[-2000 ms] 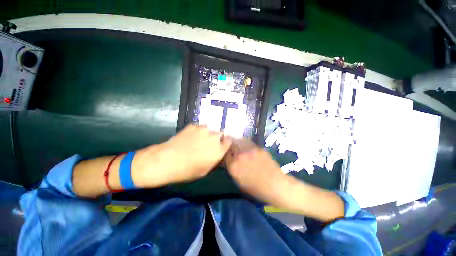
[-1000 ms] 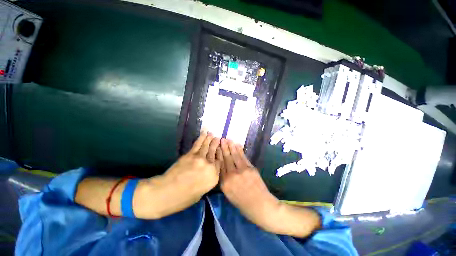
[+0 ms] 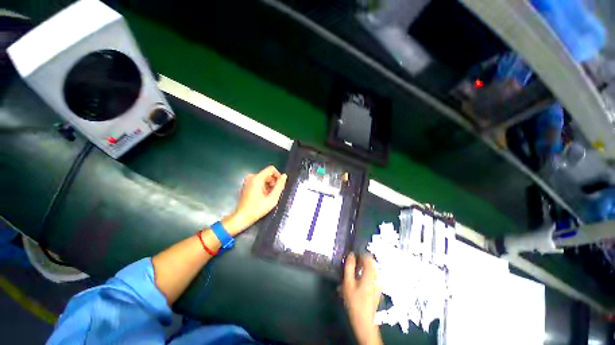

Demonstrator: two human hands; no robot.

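The black carrier tray (image 3: 275, 237) lies tilted on the dark green mat, its far end near the belt's white edge rail. In it, two flat white battery packs (image 3: 297, 217) sit side by side with a dark T-shaped gap; the circuit board (image 3: 322, 173) is at the far end. My left hand (image 3: 261, 195), with a blue wrist strap (image 3: 222, 236), is at the tray's left edge, fingers curled on the rim. My right hand (image 3: 361, 286) is at the tray's near right corner, thumb and finger around the edge.
A white ion fan (image 3: 101, 81) stands at left with its cable. Another black tray (image 3: 357, 124) lies on the green belt. Right of my tray are the heap of white liners (image 3: 411, 290), upright battery stacks (image 3: 426, 232) and large white sheets (image 3: 495, 296). A person's blue sleeve (image 3: 549, 131) shows beyond.
My hands have left the battery packs and moved apart to the tray's sides. The tray is turned and nearer the belt rail. The view has shifted, showing more of the belt.
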